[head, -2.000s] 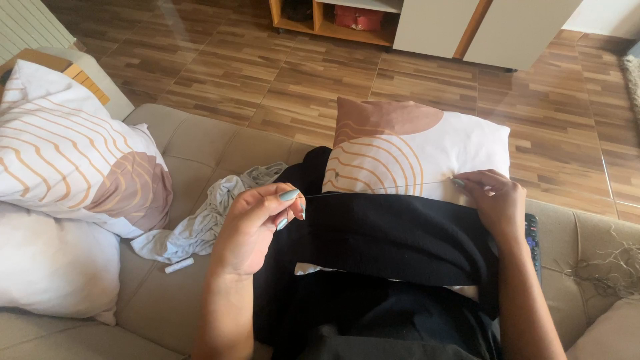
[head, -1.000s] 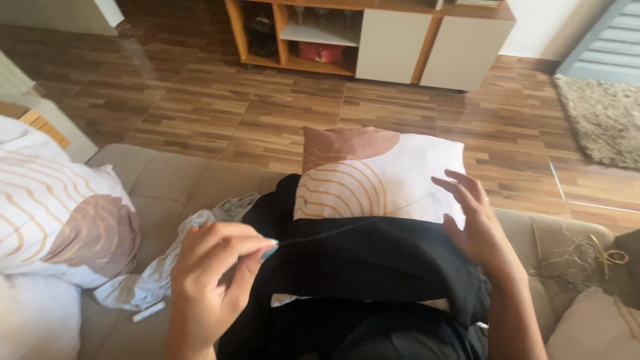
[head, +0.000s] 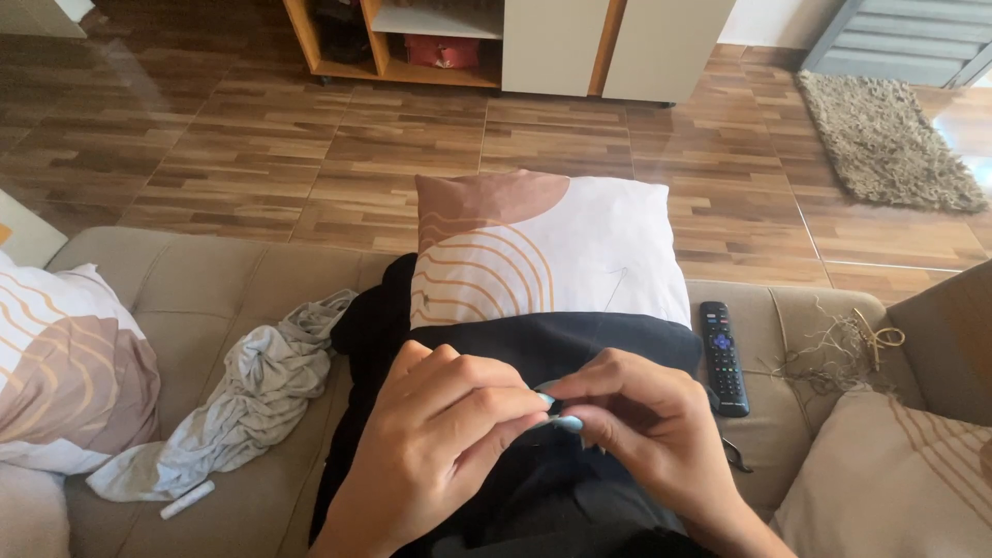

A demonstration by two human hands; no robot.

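My left hand point(head: 457, 418) and my right hand point(head: 643, 426) meet fingertip to fingertip above black fabric point(head: 504, 341) on my lap. The left thumb and fingers are pinched together; a thin dark thread seems to run between the two hands, though its end is hidden by the fingers. Just beyond, a cushion point(head: 612, 225) with a white, brown and orange-line pattern lies under the black fabric's edge. A fine dark thread point(head: 616, 287) lies on its white part.
On the beige sofa point(head: 194, 271) lie a crumpled grey cloth point(head: 256, 387), a small white cylinder point(head: 187, 500), a black remote control point(head: 722, 356) and tangled threads point(head: 837, 349). Patterned cushions stand left point(head: 77, 364) and right point(head: 876, 465). A cabinet point(head: 554, 46) and a shaggy rug point(head: 883, 139) are beyond.
My right hand has come back from over the cushion and my left hand has moved in to meet it. Both were apart one second ago, with a thread stretched from the left.
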